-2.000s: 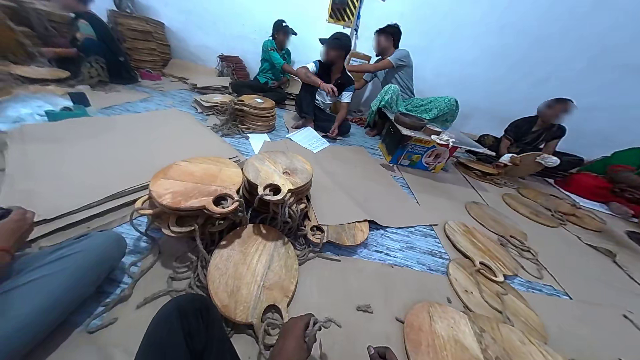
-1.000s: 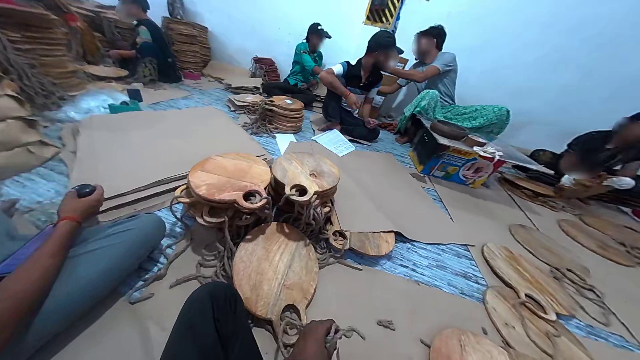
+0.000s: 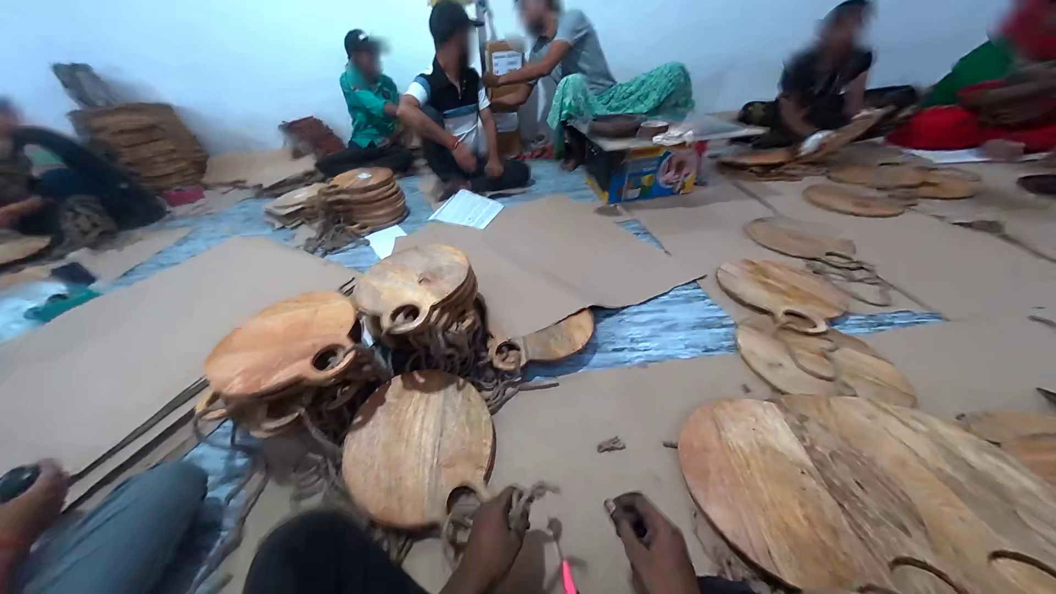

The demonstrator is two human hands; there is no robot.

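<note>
In the head view, my left hand (image 3: 495,532) has its fingers closed on the brown cord (image 3: 521,502) tied through the handle hole of a round wooden board (image 3: 419,445). The board lies in front of my knee. To the right, my right hand (image 3: 648,532) is raised over the cardboard with its fingers curled; a small pale thing shows at a fingertip, and whether it is held I cannot tell. A thin tool with a pink handle (image 3: 568,576) is between my hands, its end cut off by the frame. Large round boards (image 3: 767,487) lie right of my right hand.
Two stacks of corded boards (image 3: 285,346) (image 3: 417,285) stand ahead-left. More boards (image 3: 780,289) lie along the right on cardboard sheets (image 3: 577,256). A co-worker's hand (image 3: 41,495) holds a dark object at the left edge. Several people sit by the wall, near a printed box (image 3: 652,173).
My right hand, at the bottom edge two seconds ago and out of view one second ago, is now fully in view. The pink-handled tool has come into view. The view has swung right since one second ago.
</note>
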